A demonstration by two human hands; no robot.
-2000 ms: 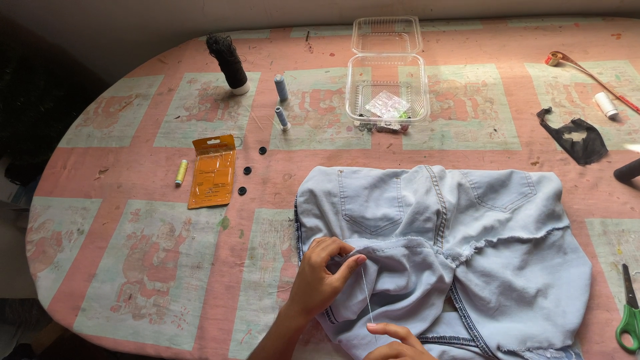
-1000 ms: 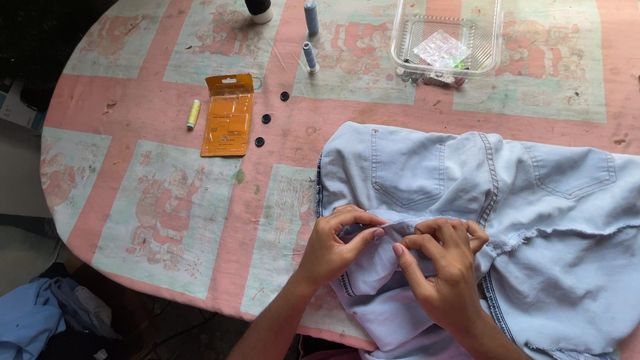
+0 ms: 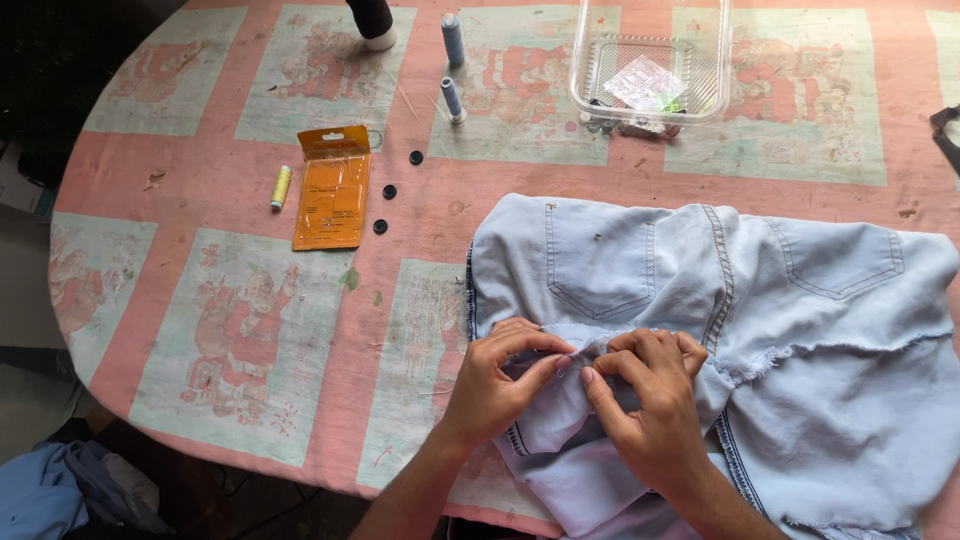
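A light blue denim garment (image 3: 847, 420) with back pockets and frayed edges lies spread on the table. My left hand (image 3: 502, 379) pinches a frayed fold of its cloth between thumb and forefinger. Right beside it, my right hand (image 3: 652, 390) grips the same fold, thumb and fingers closed on the denim. A bit of thread shows near the left fingertips; whether a needle is between the fingers cannot be seen. Up and left of the garment are small dark buttons (image 3: 389, 192), an orange blister card (image 3: 331, 191) and a yellow thread spool (image 3: 281, 187).
Blue thread spools (image 3: 452, 39) stand at the back, near a black-wrapped object with a white base (image 3: 381, 39). A clear plastic box (image 3: 712, 105) holds small items. At the right edge lies a black piece (image 3: 946, 135). Folded clothes (image 3: 60, 487) sit below the table's left side.
Two seconds ago my right hand was lower, beside a taut thread; it has moved up to the fold by my left hand. The view has shifted closer.
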